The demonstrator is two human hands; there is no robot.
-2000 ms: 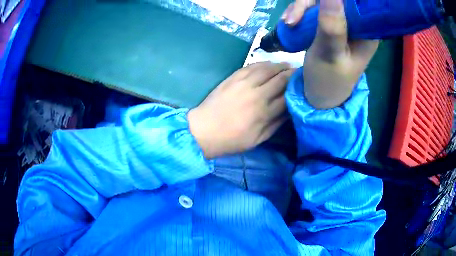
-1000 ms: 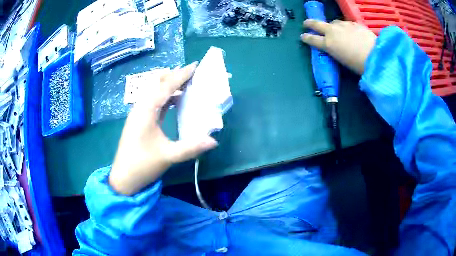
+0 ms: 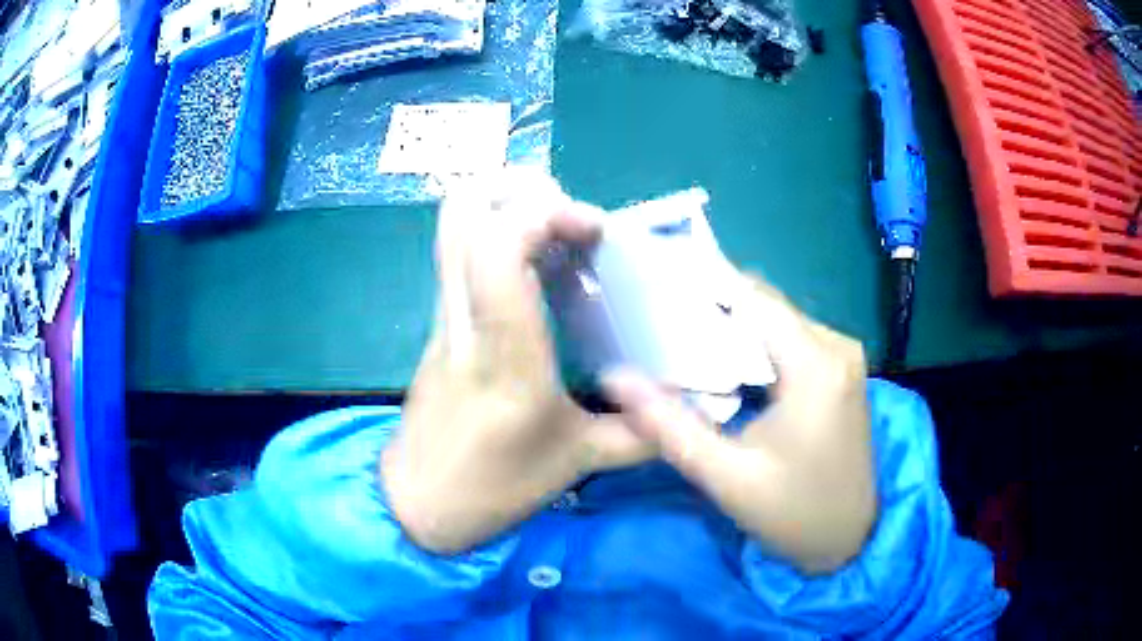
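Note:
A white housing (image 3: 664, 301) is held tilted in front of me over the bench's near edge, slightly blurred. My right hand (image 3: 802, 438) grips its right side and lower edge. My left hand (image 3: 495, 376) is at its left side, fingers raised and blurred, with the thumb near the lower edge; whether it grips the housing cannot be told. The blue electric screwdriver (image 3: 894, 150) lies on the green bench at the right, away from both hands. The lead is not visible.
A blue screw bin (image 3: 246, 157), stacked white plates (image 3: 388, 38) and a clear bag (image 3: 326, 163) with a holed plate (image 3: 445, 138) lie beyond my left hand. A bag of black fittings (image 3: 701, 25) is farther back. A large blue tray (image 3: 107, 313) stands left, a red slotted rack (image 3: 1002, 225) right.
My right hand has let go of the screwdriver and moved left onto the housing. The housing has moved right and lower in view and turned. The bench items appear shifted as the view changed.

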